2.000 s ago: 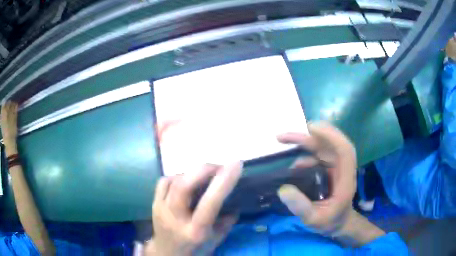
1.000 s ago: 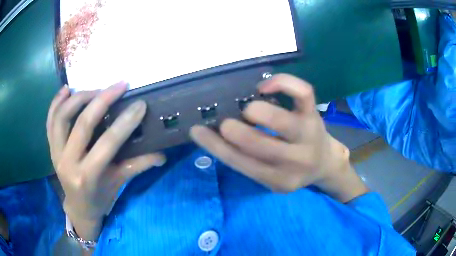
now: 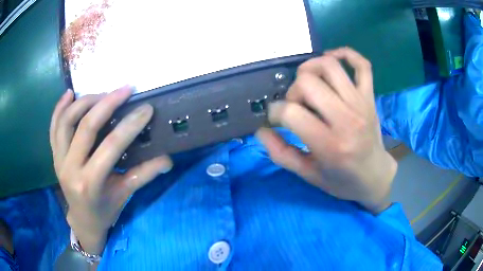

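The dark grey carrier fixture lies along the near edge of the white board, against my blue smock. Several small square openings with bright metal points run along it in a row. My left hand grips the fixture's left end, fingers on top and thumb at the near edge, partly covering the leftmost opening. My right hand is at the fixture's right end, fingers curled, fingertips beside the rightmost opening. Whether it holds a tiny part cannot be seen. Reddish-brown specks lie heaped at the board's left end.
The glossy green bench extends on both sides of the board. A person's blue sleeve is at the right. Blue cloth shows at the lower left. A device with green digits is at the lower right.
Compared with two seconds ago, the view has tilted down to the fixture. Since one second ago, my right hand has moved right, uncovering more of the fixture. My left hand has stayed on the left end.
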